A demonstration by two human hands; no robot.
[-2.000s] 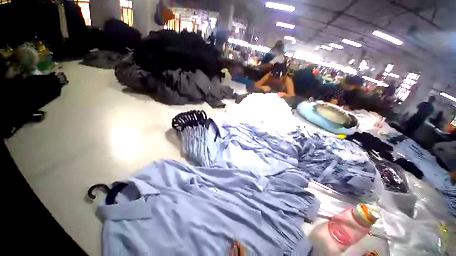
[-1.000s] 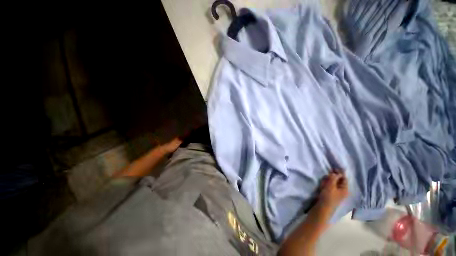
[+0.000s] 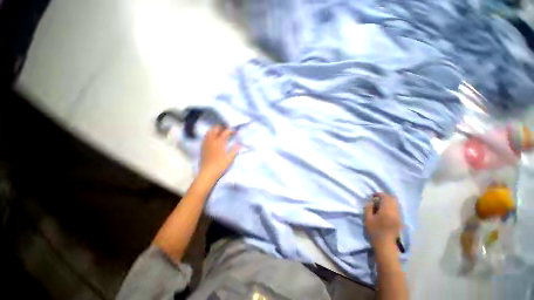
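A light-blue button-front garment (image 3: 304, 146) lies across the white table in front of me, collar to the left and hem to the right. Its black hanger (image 3: 192, 121) shows at the collar, hook pointing left. My left hand (image 3: 218, 153) lies on the collar area beside the hanger, thumb and fingers apart; blur hides fine finger contact. My right hand (image 3: 383, 221) is closed on the lower part of the garment, around a slim dark tool (image 3: 400, 244), possibly snips. Its dark ends show on both sides of the fist. The buttons cannot be made out.
More blue garments (image 3: 433, 35) lie beyond, at the top right. To the right are a pink bottle (image 3: 480, 153), an orange round fruit (image 3: 495, 202) and a crinkled clear bag (image 3: 489, 243). The table edge (image 3: 117, 153) runs diagonally at the left, with dark floor below.
My left hand has come up from beside my body onto the collar. My right hand stays over the garment's lower part. The view has turned, bringing the orange fruit into sight.
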